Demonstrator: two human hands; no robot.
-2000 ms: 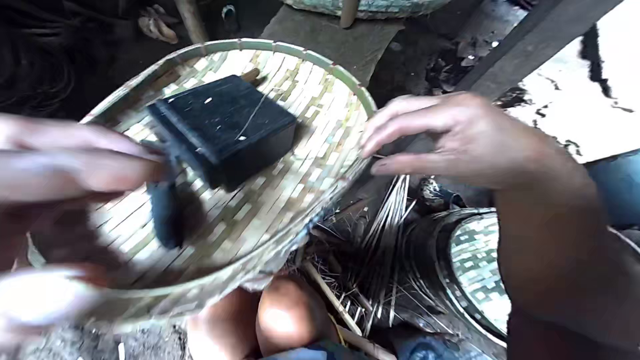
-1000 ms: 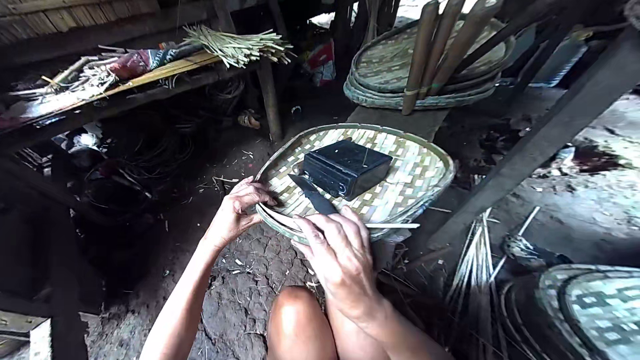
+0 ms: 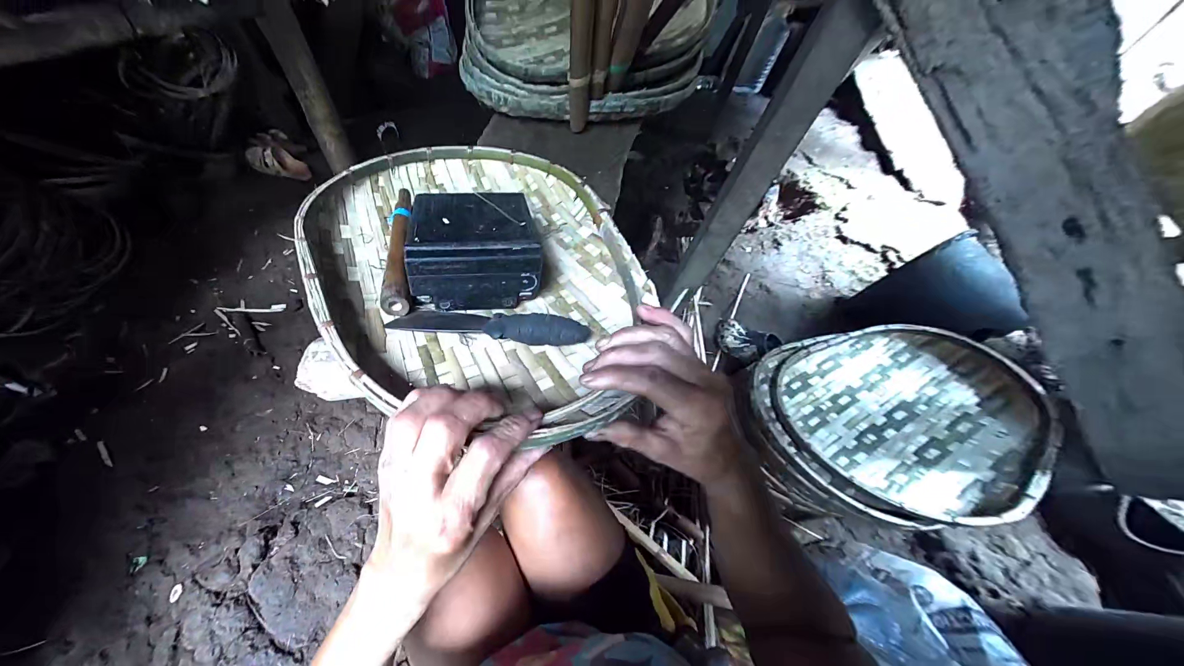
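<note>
A woven bamboo tray [image 3: 573, 370] with a raised rim rests above my knees. My left hand [image 3: 453, 462] grips the near rim, its fingers over the edge. At the near right corner my right hand [image 3: 661, 388] holds the same rim between thumb and fingers. Inside the tray lies a black box [image 3: 474, 250]. Along the box's left side is a short bamboo piece [image 3: 396, 259] with a blue band. A knife [image 3: 518, 326] with a dark wrapped handle lies in front of the box, its blade pointing left.
Stacked woven trays [image 3: 911, 425] stand at the right, and more trays [image 3: 518, 88] stand at the top behind bamboo poles [image 3: 601, 55]. A slanting wooden post [image 3: 777, 148] rises beyond the tray. A plastic bag [image 3: 906, 601] lies at lower right, near thin bamboo strips [image 3: 666, 546].
A second ago my hands were closer together, with a thin strip sticking out to the right at the rim. The tray now sits turned differently. The view has moved closer and down.
</note>
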